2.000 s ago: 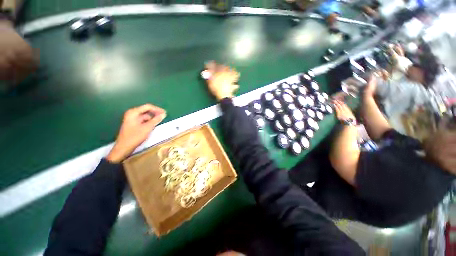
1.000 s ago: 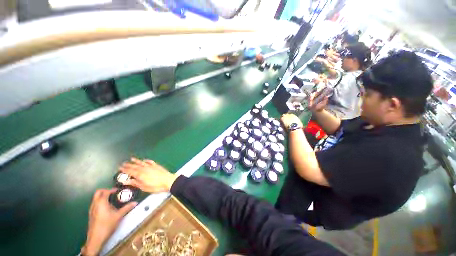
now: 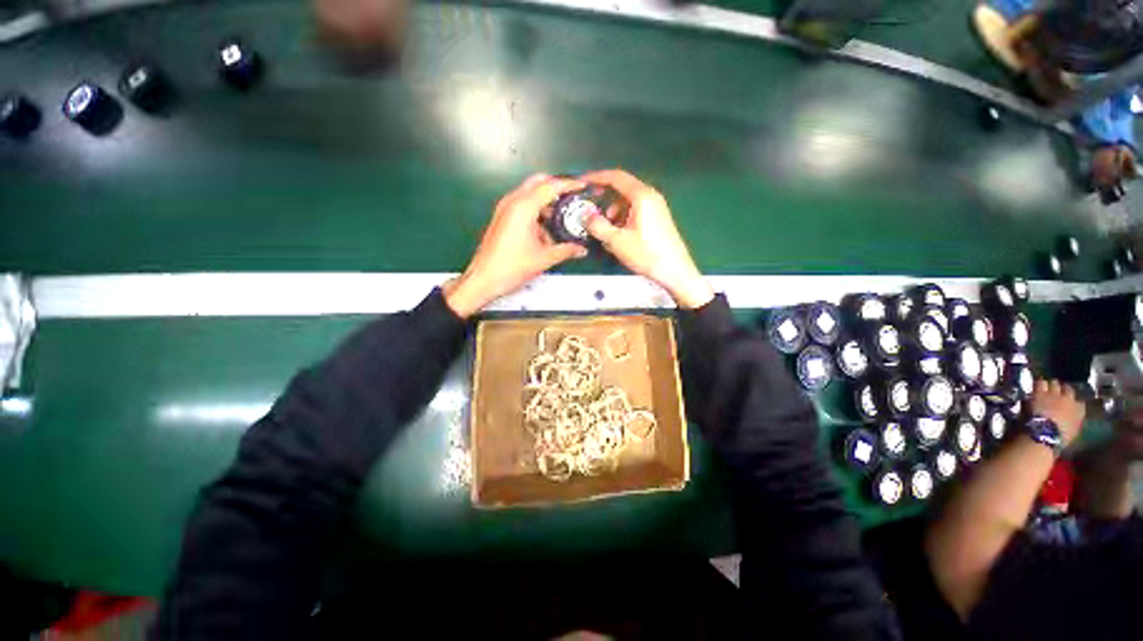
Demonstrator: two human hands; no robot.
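My left hand (image 3: 518,241) and my right hand (image 3: 646,235) hold a black round unit (image 3: 578,215) between them over the green belt, just beyond the white strip. Its pale end face points up, and my right fingertips touch it. My fingers cover its sides, so I cannot tell if a ring is on it. The open cardboard box (image 3: 499,482) lies on the near side of the strip, below my hands. A loose heap of cream rings (image 3: 573,407) lies in it.
The white strip (image 3: 251,296) crosses the view. Several black units (image 3: 93,109) stand far left on the belt (image 3: 313,188). A dense cluster of units (image 3: 934,397) stands at right beside a person's hand (image 3: 1057,410) with a watch. A blurred hand (image 3: 361,28) shows at the top.
The view has turned and looks down more squarely. A second before, my hands were at two units on the belt; now both hold one unit beyond the box.
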